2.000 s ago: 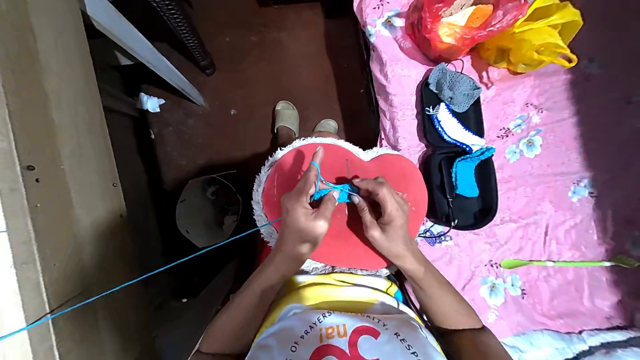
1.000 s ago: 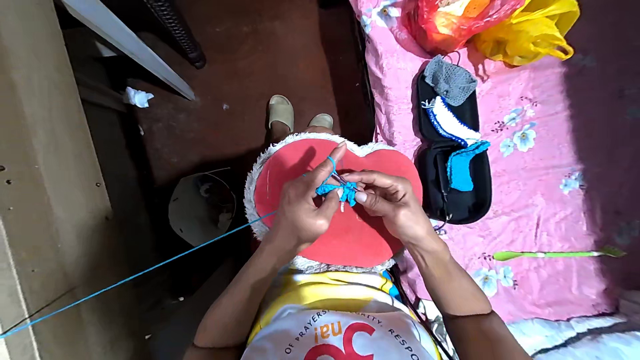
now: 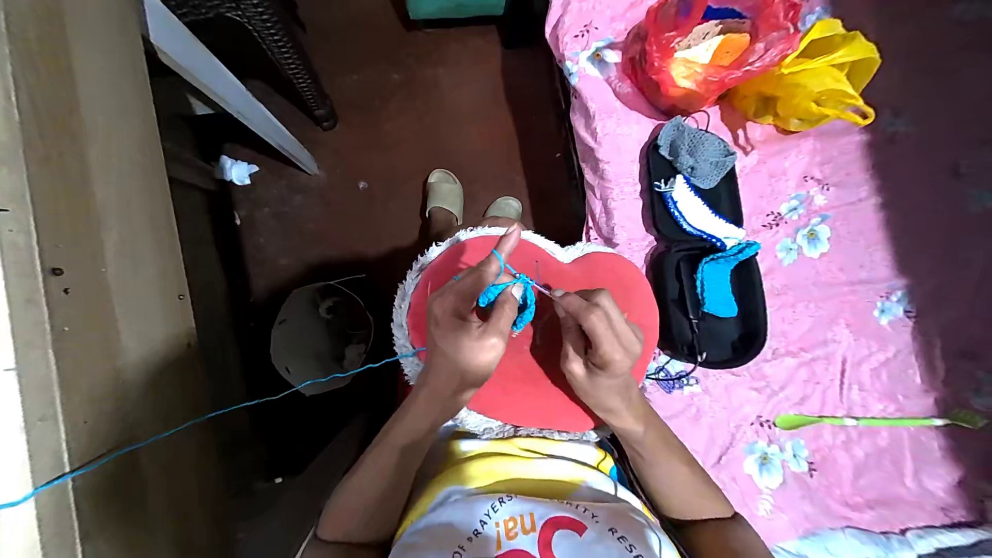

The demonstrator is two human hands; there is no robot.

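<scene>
A small blue crocheted piece (image 3: 524, 308) is pinched in my left hand (image 3: 471, 325), whose raised index finger carries a loop of the yarn. My right hand (image 3: 601, 349) grips a thin crochet hook (image 3: 544, 290), its tip at the stitches. Under both hands lies a red heart-shaped cushion (image 3: 527, 387) with white fluffy edging, on my lap. Blue yarn (image 3: 225, 415) runs from beside my left hand to the left edge of the view.
An open black case (image 3: 745, 341) on the pink floral cloth (image 3: 852, 325) holds grey, white and light blue crocheted pieces. Red (image 3: 659, 62) and yellow (image 3: 821, 85) plastic bags lie beyond it. A green-handled tool (image 3: 868, 421) rests at right. A round container (image 3: 291, 341) stands at left.
My right hand has drawn back from the blue piece, and the hook now shows between the two. The blue piece hangs curled below my left fingertips.
</scene>
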